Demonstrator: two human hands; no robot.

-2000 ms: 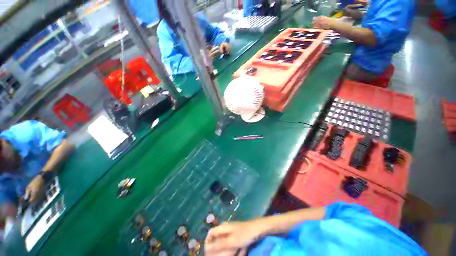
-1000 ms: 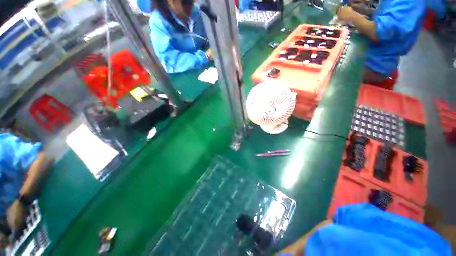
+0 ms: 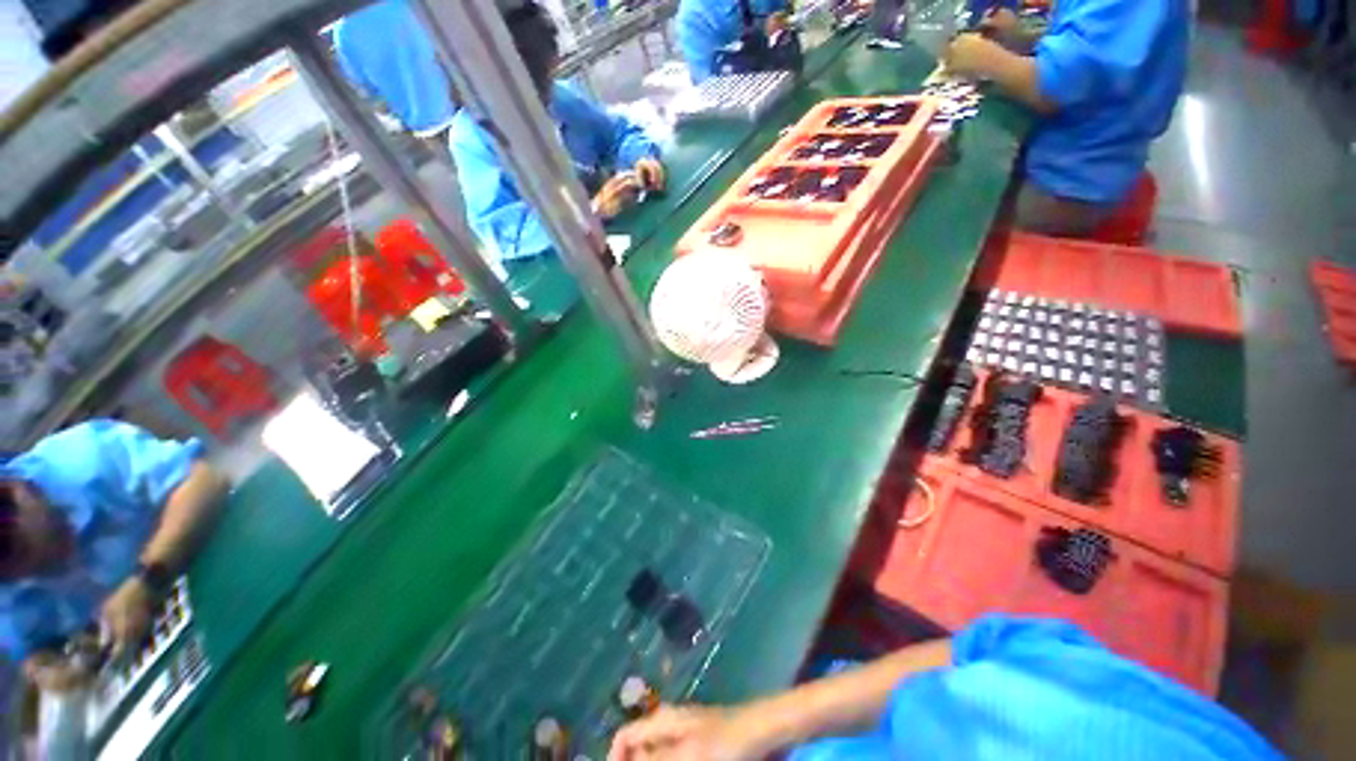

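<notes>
A clear blister tray (image 3: 595,535) lies on the green bench. Two black housings (image 3: 665,607) sit in its right part. Several round components (image 3: 550,736) with gold-coloured parts sit along its near edge, partly cut off by the frame. My right hand (image 3: 677,734) is at the bottom edge, beside one round component (image 3: 637,694); its fingers are partly cut off and I cannot tell whether it holds anything. My left hand is not in view.
A loose unit (image 3: 305,690) lies left of the tray. Tweezers (image 3: 735,428) lie beyond it, near a white fan (image 3: 711,308) and a metal upright (image 3: 553,193). Red-orange trays (image 3: 1041,565) hold black parts at right. Other workers sit around the bench.
The view swung right, then back. The round components and my right hand show at the bottom again, lower than two seconds ago. The black housings remain in the tray.
</notes>
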